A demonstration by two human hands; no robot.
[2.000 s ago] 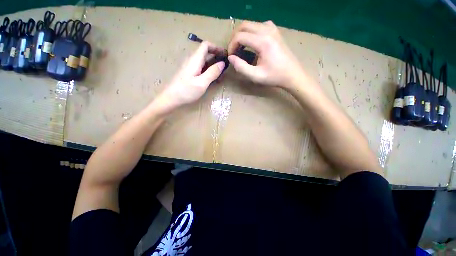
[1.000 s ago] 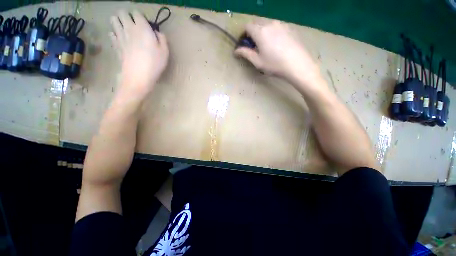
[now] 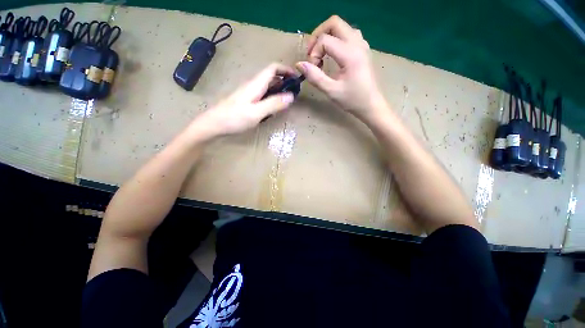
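My left hand holds a black power bank, mostly hidden by the fingers, above the cardboard bench cover. My right hand pinches the short black cable at the unit's upper right end; its plug is hidden in the fingers. Another black power bank lies alone on the cardboard to the left, tilted, with its cable bent into a closed loop at its upper end.
Looped units stand in a row at the far left. Units with straight cables stand at the right. The cardboard bench cover has shiny tape over its seams. A green conveyor belt runs beyond it.
My left hand has let go of the looped unit, now lying at the left, and moved right to the other unit. My right hand has shifted from that unit's body to its cable.
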